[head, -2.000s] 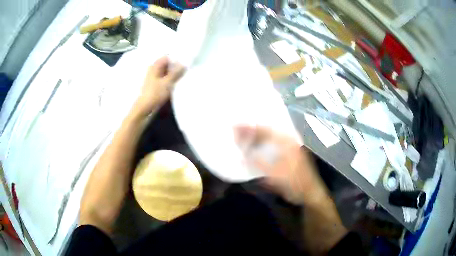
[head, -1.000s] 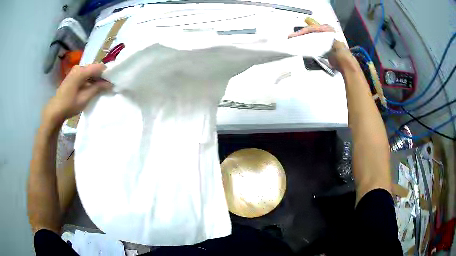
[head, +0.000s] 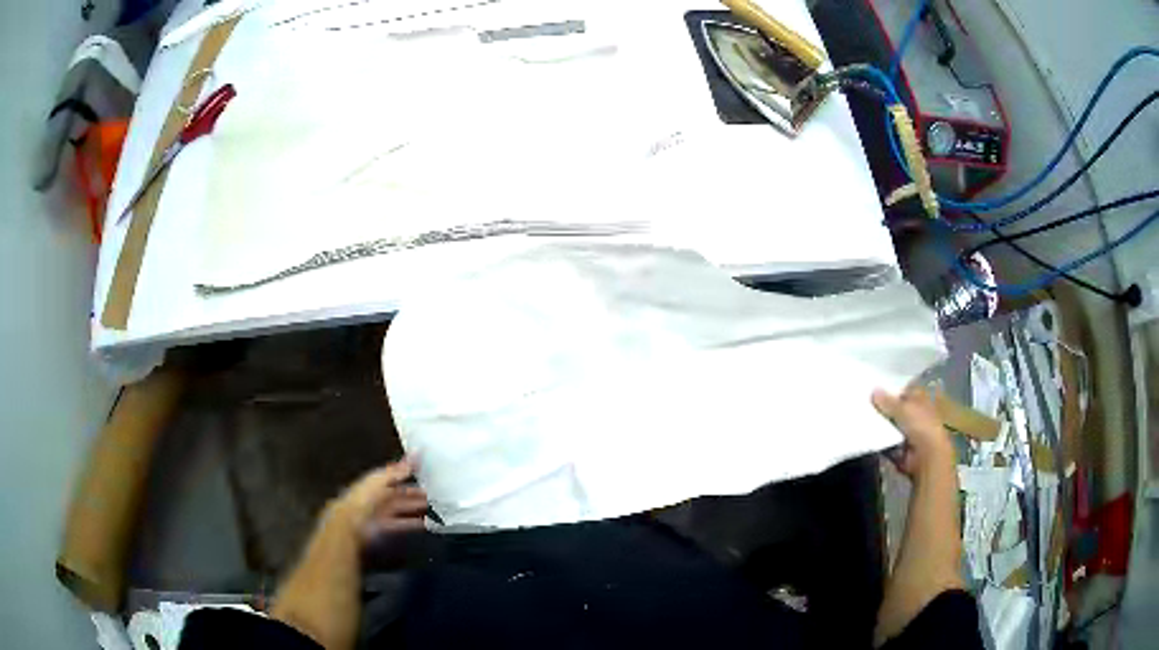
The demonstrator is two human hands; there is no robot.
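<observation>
A large pale fabric panel lies over the front edge of the white-covered table and hangs towards me. My right hand grips its lower right edge, thumb on top. My left hand is at its lower left corner, slightly blurred; the fingertips meet the edge, and whether they grip it is hard to tell. A narrow grey-edged strip or fold runs along the table just beyond the panel.
A steam iron rests on a dark pad at the table's right. Red-handled shears lie across a brown strip at left. Blue hoses hang at right by a red-black box. A side table with scraps stands lower right.
The fabric has gone from being held up and hanging at left to lying across the table's front edge. Both hands have come down towards me. The view has turned, and the round stool no longer shows.
</observation>
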